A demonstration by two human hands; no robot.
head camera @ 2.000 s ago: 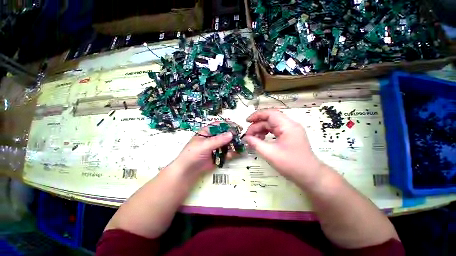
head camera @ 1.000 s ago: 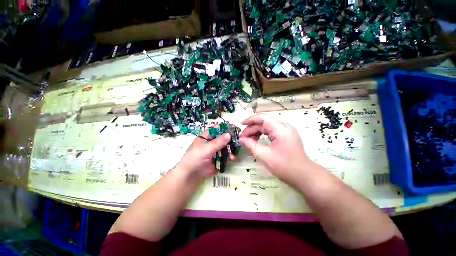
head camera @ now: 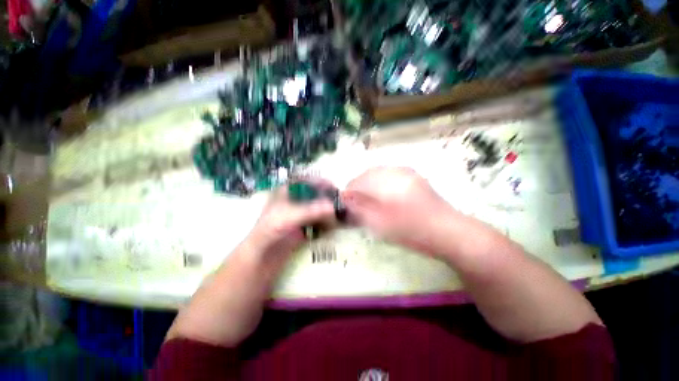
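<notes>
My left hand [head camera: 287, 217] is closed around a small bunch of green and black circuit boards [head camera: 303, 192] above the middle of the table. My right hand [head camera: 391, 202] is bare, with its fingertips against a dark part [head camera: 340, 207] at the right side of the bunch. Blur hides whether its fingers grip anything. The board pile [head camera: 279, 123], green, black and silver, lies just beyond my left hand.
A cardboard box [head camera: 447, 102] of green boards stands at the upper right. A blue plastic tray [head camera: 588, 167] with black bits is at the right. A black part pile [head camera: 482, 151] lies near a red diamond print. Printed cardboard [head camera: 119, 216] covers the table.
My right hand has moved left and now meets the bunch, where before there was a small gap. The view has shifted and is blurred. My left hand still holds the boards.
</notes>
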